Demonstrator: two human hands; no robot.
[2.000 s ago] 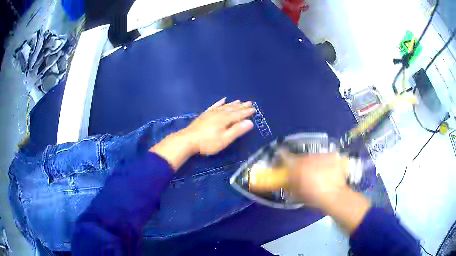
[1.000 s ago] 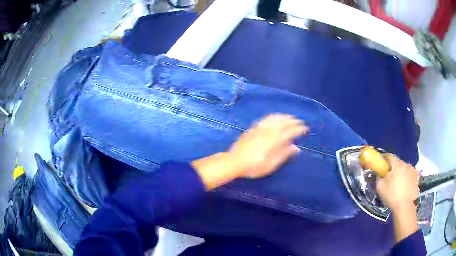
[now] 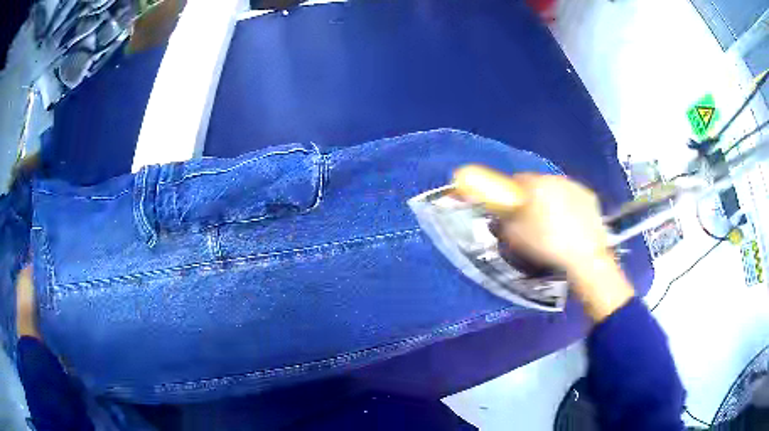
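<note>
A blue denim jeans leg [image 3: 278,295] lies flat across the navy ironing table, with a lengthwise seam and a cargo pocket [image 3: 240,189] on its far side. My right hand [image 3: 552,220] is closed on the yellow-tan handle of the steam iron [image 3: 485,244]. The iron is over the leg's right part, its pointed tip towards the upper left; I cannot tell whether it touches the cloth. My left hand [image 3: 27,305] is at the far left edge of the picture, by the jeans' left end. Its fingers are mostly hidden, so its grip cannot be told.
The navy table cover [image 3: 405,67] extends beyond the jeans. A white board [image 3: 187,84] crosses the table at the upper left. A grey heap [image 3: 88,42] lies beyond it. Cables and a green warning label [image 3: 702,115] are at the right. A black round object [image 3: 746,396] shows at the lower right.
My left hand has moved from the middle of the leg to the far left end. My right hand has brought the iron from the right end leftwards over the leg. The camera view has shifted.
</note>
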